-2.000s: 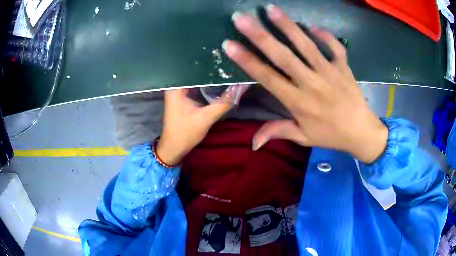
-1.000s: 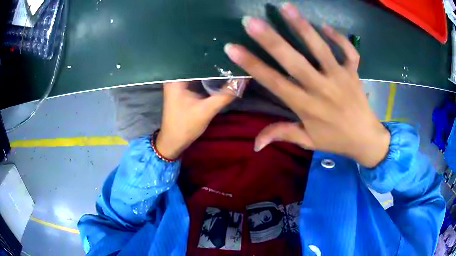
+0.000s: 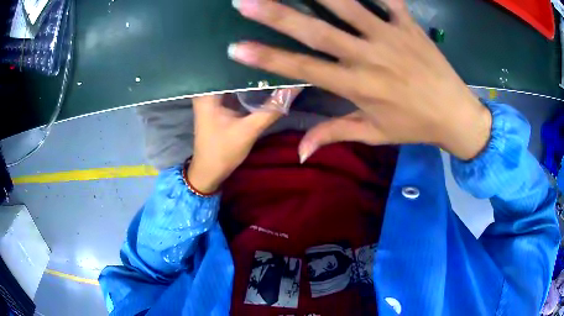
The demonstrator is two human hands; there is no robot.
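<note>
My left hand (image 3: 224,137) holds a clear plastic bag (image 3: 279,100) just below the pale front edge of the green bench mat (image 3: 179,46). The bag's rim curves like an open cup. My left fingertips are hidden under the bench edge. My right hand (image 3: 377,80) is over the mat near the edge, palm down, fingers spread, holding nothing visible. A small cluster of pale specks (image 3: 263,84) lies at the bench edge right above the bag. Whether anything is inside the bag cannot be told.
A red tray (image 3: 533,13) is at the upper right. A green scrap (image 3: 438,34) lies on the mat beyond my right hand. A bubble-wrap bag (image 3: 38,52) and a thin clear hose (image 3: 64,92) are at the left. A few white specks dot the mat.
The pale specks have shifted toward me to the bench edge, and fewer show. My right hand has moved left and appears higher in view. My left hand still holds the bag.
</note>
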